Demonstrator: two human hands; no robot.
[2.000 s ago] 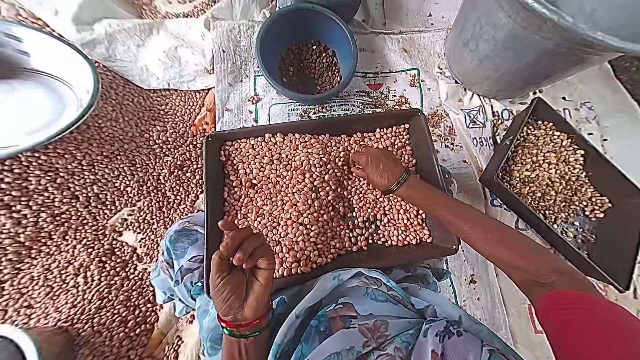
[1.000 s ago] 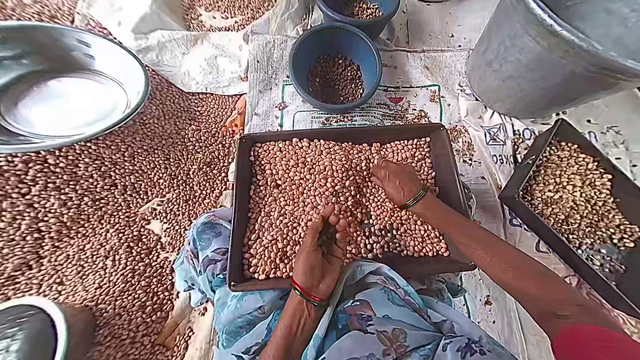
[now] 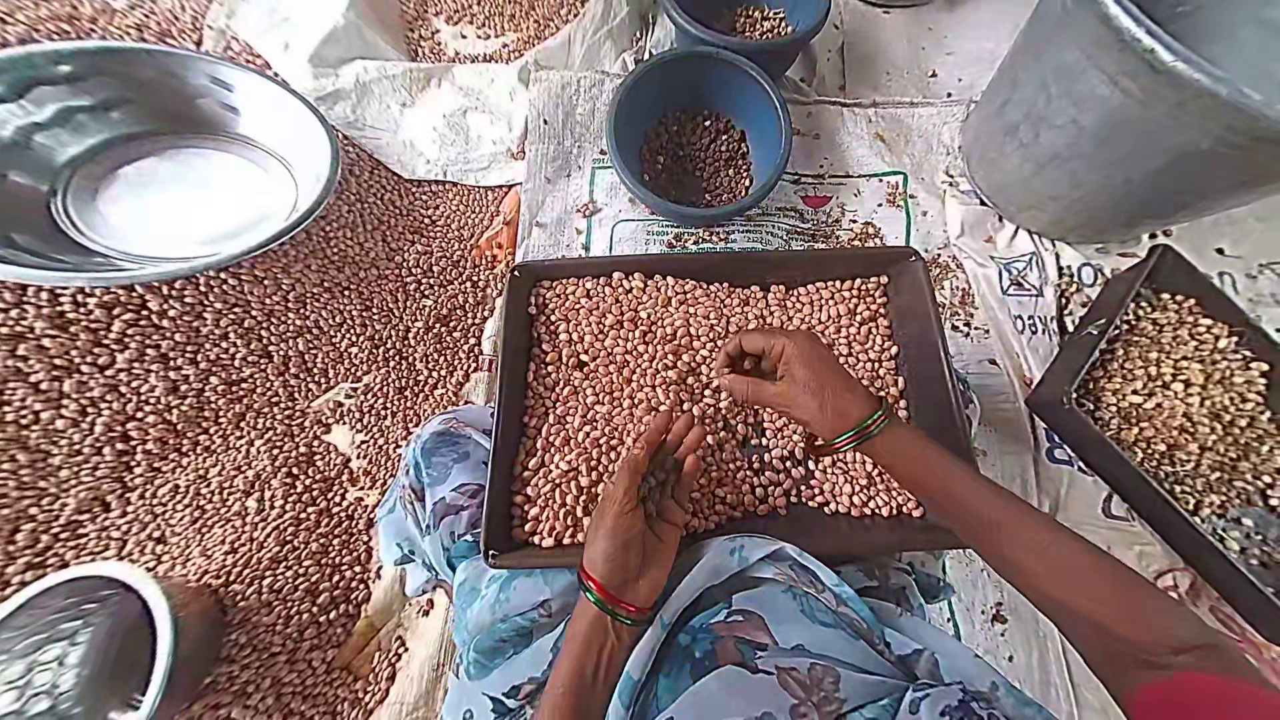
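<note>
A dark rectangular tray [image 3: 935,350] on my lap holds a layer of pinkish shelled peanuts [image 3: 610,350]. Over its lower middle, my left hand [image 3: 645,505] is turned palm up and cupped around a few small dark bits. My right hand [image 3: 795,380] hovers above the nuts to the upper right, thumb and fingertips pinched near each other; whether something small sits between them cannot be made out. Just beyond the tray stands a blue plastic bowl [image 3: 625,130] with dark, shrivelled nuts in it.
A second blue bowl [image 3: 800,45] stands behind the first. At left, a steel basin [image 3: 300,190] and a metal container [image 3: 150,610] rest by a large peanut heap [image 3: 250,400]. At right are a grey bucket [image 3: 1070,130] and a dark tray [image 3: 1130,480] of paler nuts.
My left hand has moved from the tray's left edge toward its middle, near my right hand, and now lies more open. The view has shifted left.
</note>
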